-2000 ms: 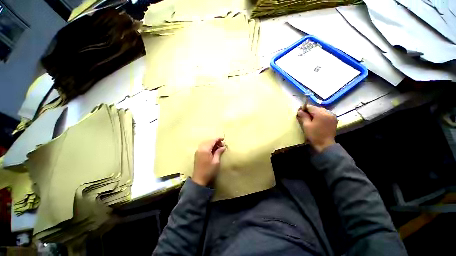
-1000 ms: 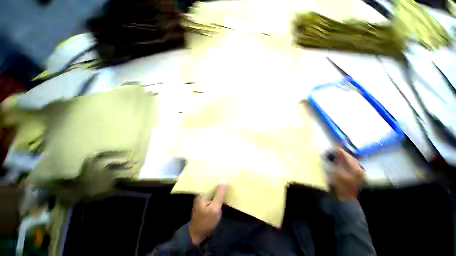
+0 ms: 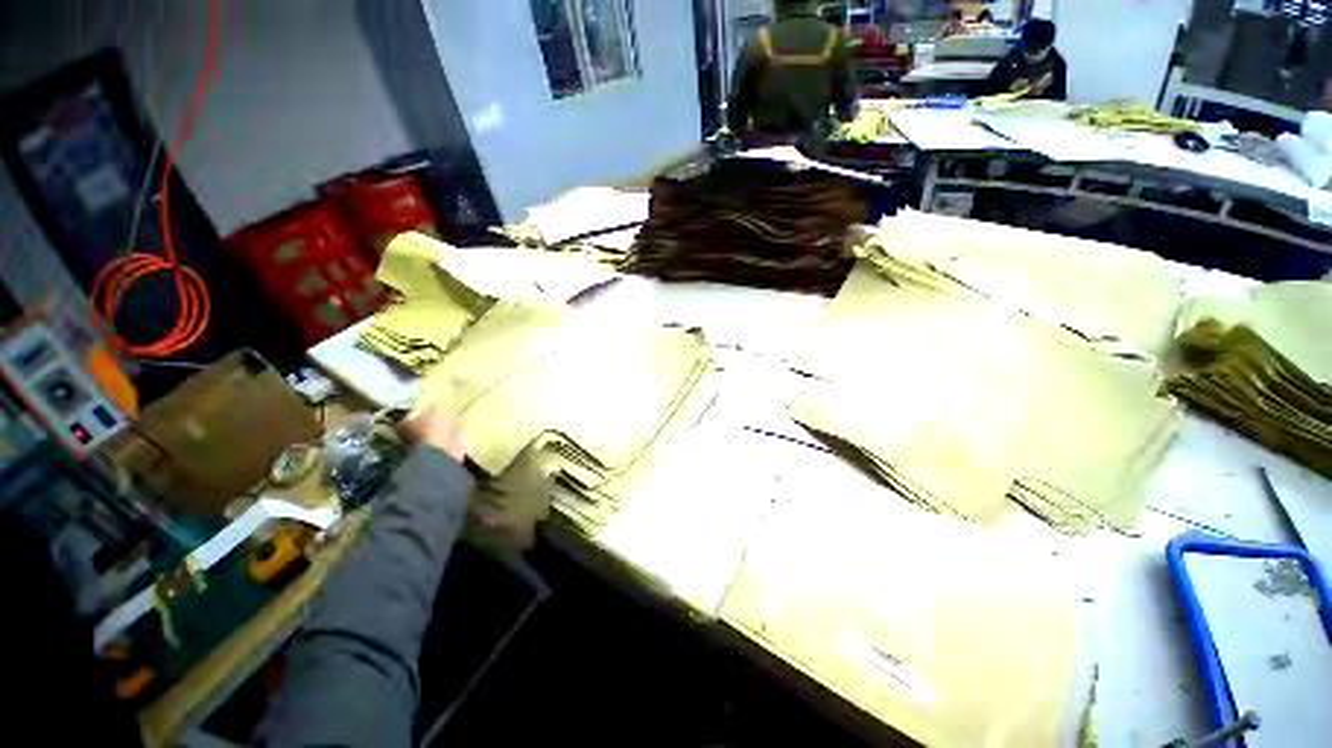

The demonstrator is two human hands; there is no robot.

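Note:
My left hand (image 3: pixel 435 433) reaches out to the left edge of a khaki panel stack (image 3: pixel 584 383) with notched, stepped edges. The hand is small and its fingertips are partly hidden, so I cannot tell whether it grips anything. My right hand is out of the picture. A khaki panel (image 3: pixel 935 628) lies flat at the table's front edge. The blue-rimmed tray (image 3: pixel 1191 614) is cut off at the lower right, with small silver bits (image 3: pixel 1285 577) inside. A metal tool end (image 3: pixel 1239 728) shows at its near rim.
More khaki panels (image 3: pixel 935 380) and a dark brown stack (image 3: pixel 752 227) lie farther back. A yellow-edged bundle (image 3: pixel 1256 387) is at right. A side bench at left holds a clear plastic bag (image 3: pixel 358 456) and an orange-fronted device (image 3: pixel 66 387). People are at the back.
The view has swung left and up. My left hand has left the front panel and moved to the left stack. My right hand has gone out of the picture. The front panel lies flat on the table.

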